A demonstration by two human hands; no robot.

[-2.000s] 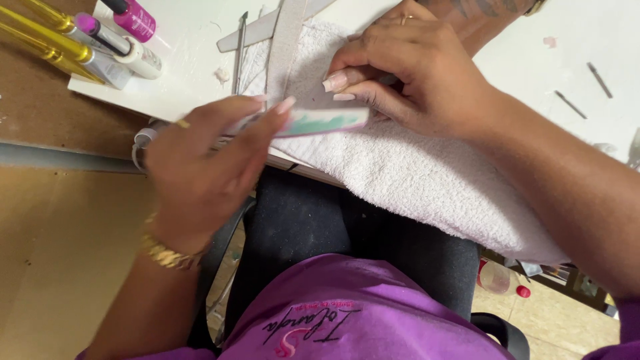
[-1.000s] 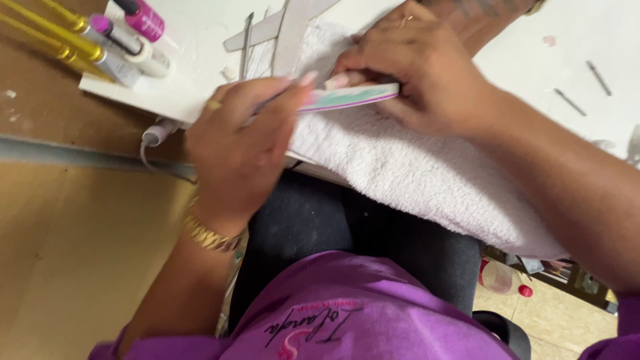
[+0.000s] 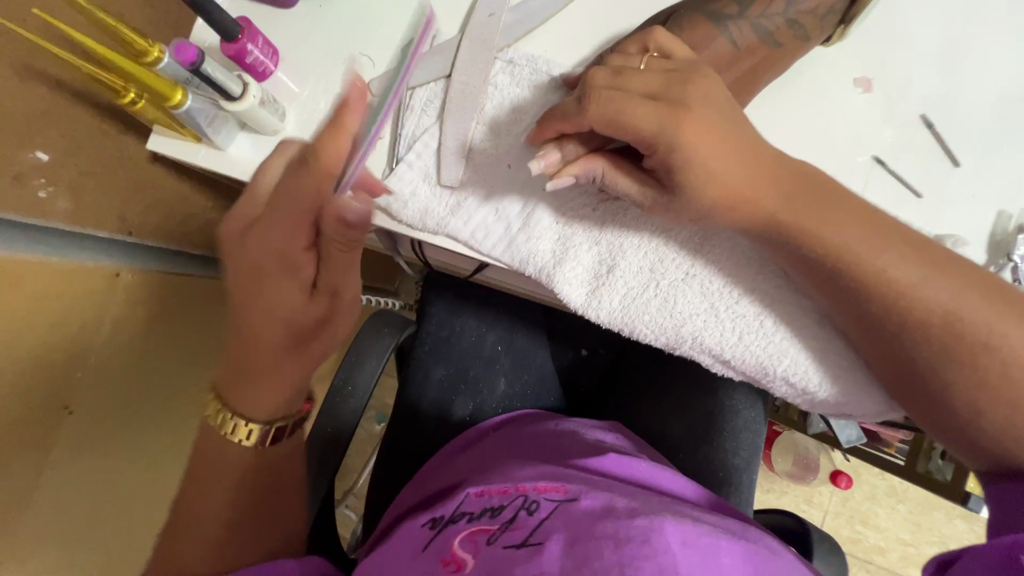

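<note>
My left hand (image 3: pixel 300 232), with a gold bracelet at the wrist, is closed on a nail file (image 3: pixel 388 104) with a purple edge. The file stands steeply tilted, apart from my right hand. My right hand (image 3: pixel 664 128), wearing a thin ring, rests over a white towel (image 3: pixel 640 280) and pinches another person's finger (image 3: pixel 546 160) between thumb and fingers. That person's tattooed forearm (image 3: pixel 768 36) reaches in from the top; most of the hand is hidden under mine. Two pale nail files (image 3: pixel 468 104) lie crossed on the towel's left part, beside a thin metal tool (image 3: pixel 398 132).
Left on the white table stand a magenta polish bottle (image 3: pixel 250 50), a white bottle (image 3: pixel 260 108) and gold-handled brushes (image 3: pixel 152 76). Two small metal bits (image 3: pixel 940 140) lie at the right. A chair armrest (image 3: pixel 344 400) is below my left hand.
My left hand has moved left, away from my right hand, and the file in it has swung from nearly level to steep. My right hand has stayed at the other person's hand.
</note>
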